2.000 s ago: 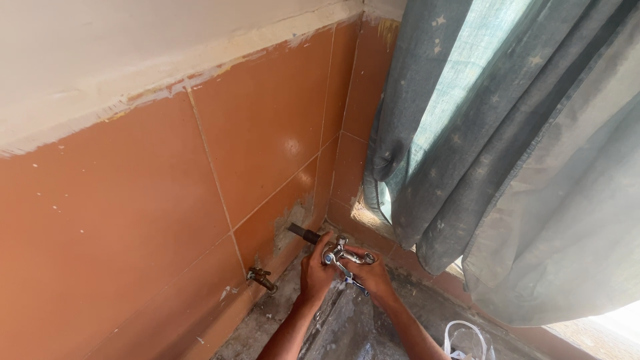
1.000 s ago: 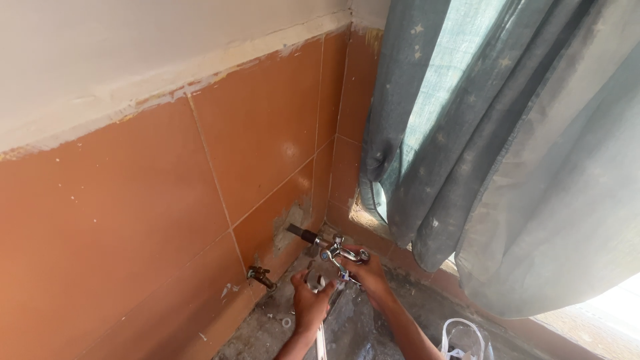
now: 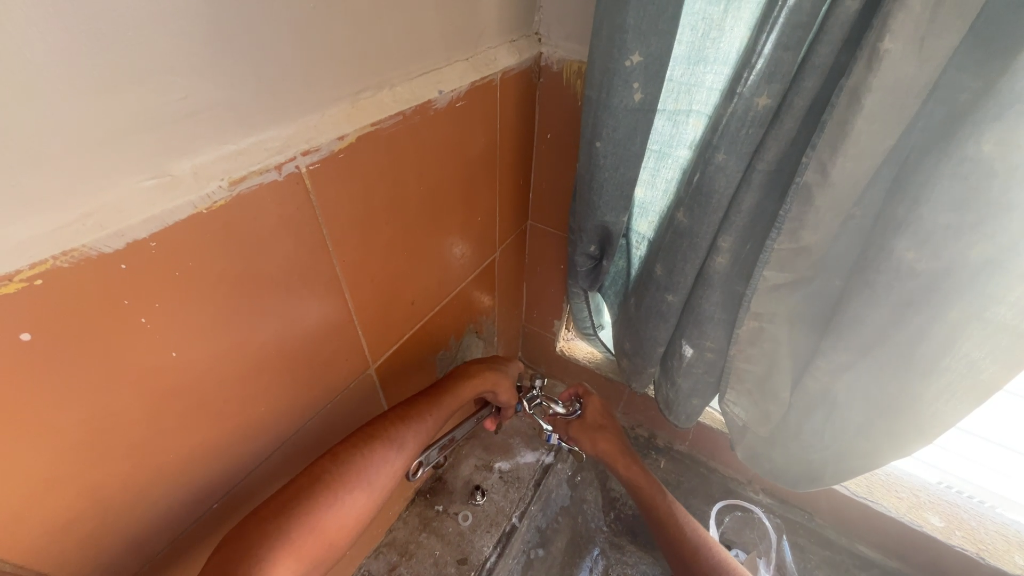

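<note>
A chrome mixer tap (image 3: 540,402) is between my two hands, close to the tiled wall. My left hand (image 3: 498,388) is closed around a steel wrench (image 3: 450,442), whose ring end points down and left. The wrench's far end, by the tap, is hidden behind my fingers. My right hand (image 3: 594,422) grips the tap's curved chrome part from the right. On the grey surface below lie a small chrome fitting (image 3: 478,494) and a pale ring washer (image 3: 465,518). The pipe end at the wall is covered by my left hand.
Orange wall tiles (image 3: 240,344) rise at the left and meet in the corner. Grey-green curtains (image 3: 688,240) hang at the right, over a window ledge. A clear plastic container with a handle (image 3: 744,520) stands low at the right on the stained grey surface (image 3: 424,532).
My left hand has moved up from below the tap to the wall side, with the wrench in it. The left forearm now covers the valve on the wall. My right hand stays at the tap.
</note>
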